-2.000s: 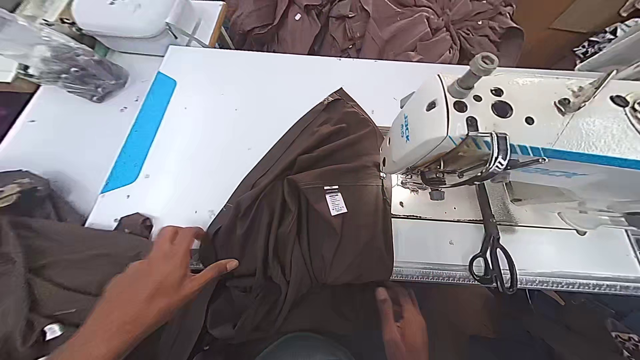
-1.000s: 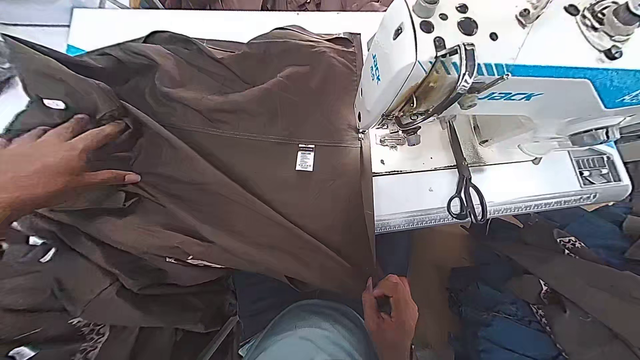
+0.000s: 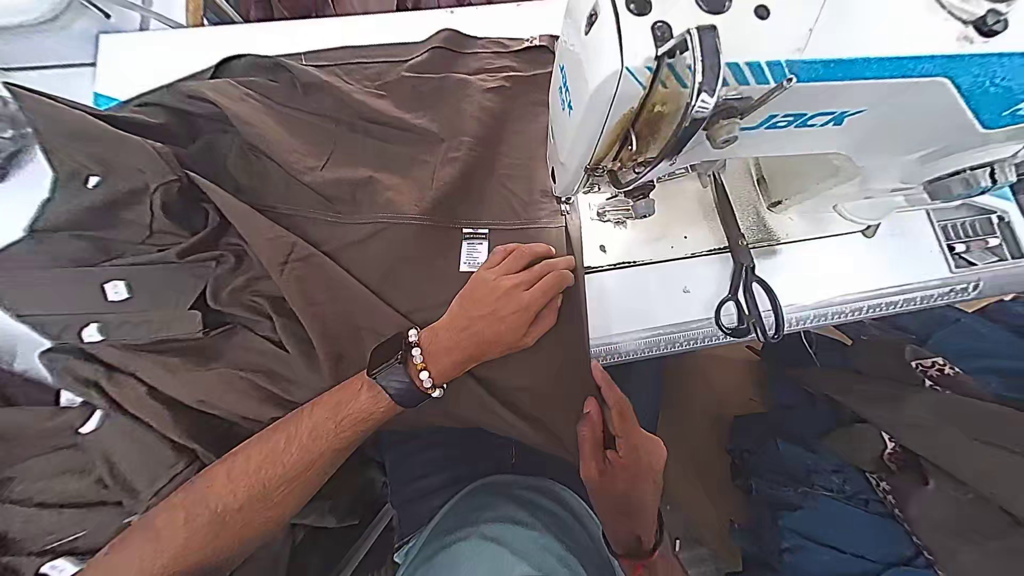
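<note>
A dark brown garment point(image 3: 360, 144) lies spread over the white sewing table, its straight right edge beside the needle area of a white and blue Jack sewing machine point(image 3: 608, 104). A small white care label point(image 3: 474, 250) is on the cloth. My left hand point(image 3: 516, 300) rests on the fabric right by that label, fingers bent together and pointing at the edge; a watch and a bead bracelet are on the wrist. Lower down, my right hand point(image 3: 620, 448) pinches the same edge between thumb and forefinger. Black-handled scissors point(image 3: 748, 280) lie on the machine bed.
A measuring scale point(image 3: 800, 320) runs along the table's front edge. Under it at the right are blue and brown cloth pieces point(image 3: 848, 480). A small parts tray point(image 3: 972, 238) is set in the table at the right. More brown fabric point(image 3: 80, 480) hangs at the lower left.
My left hand has moved right, from the left part of the garment to beside the label. The garment, bunched two seconds ago, is spread wider. My right hand stays at its lower right edge.
</note>
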